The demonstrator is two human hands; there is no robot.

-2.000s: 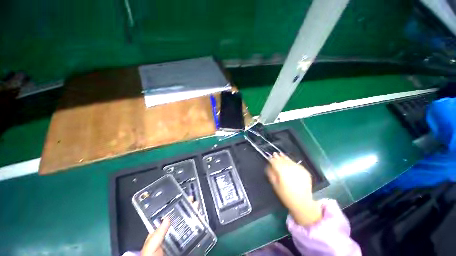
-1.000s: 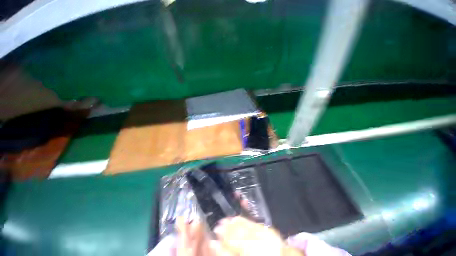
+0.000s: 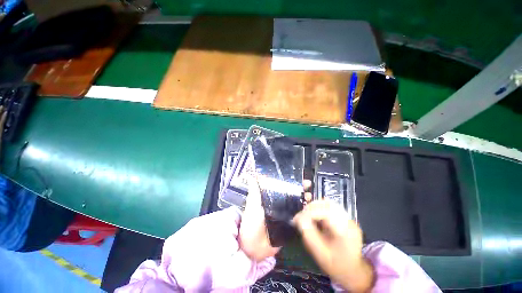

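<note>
My left hand (image 3: 256,229) holds a black handset (image 3: 278,183) upright-tilted over the left part of the black tray (image 3: 438,252), its dark glossy face towards me. My right hand (image 3: 335,243) is at the handset's lower right edge, fingertips bunched; whether they pinch anything is too blurred to tell. Behind the handset an open-back phone (image 3: 247,171) with a clear rim lies tilted over another at the tray's left end; the handset partly hides them. One more open-back phone (image 3: 336,182) with a white label lies in a middle pocket, its lower end near my right hand.
A wooden board (image 3: 229,74) at the back bears a grey folder (image 3: 326,43), a blue pen (image 3: 352,97) and a black phone (image 3: 376,104). A slanting post (image 3: 475,94) stands at right. Another board (image 3: 71,77) lies at far left. Blue-clothed person's sleeve (image 3: 20,214) shows at left.
The view has swung, so the tray shows more squarely. Two seconds ago my left hand held an open-back phone and my right was over the tray's right part; now both are at a dark handset.
</note>
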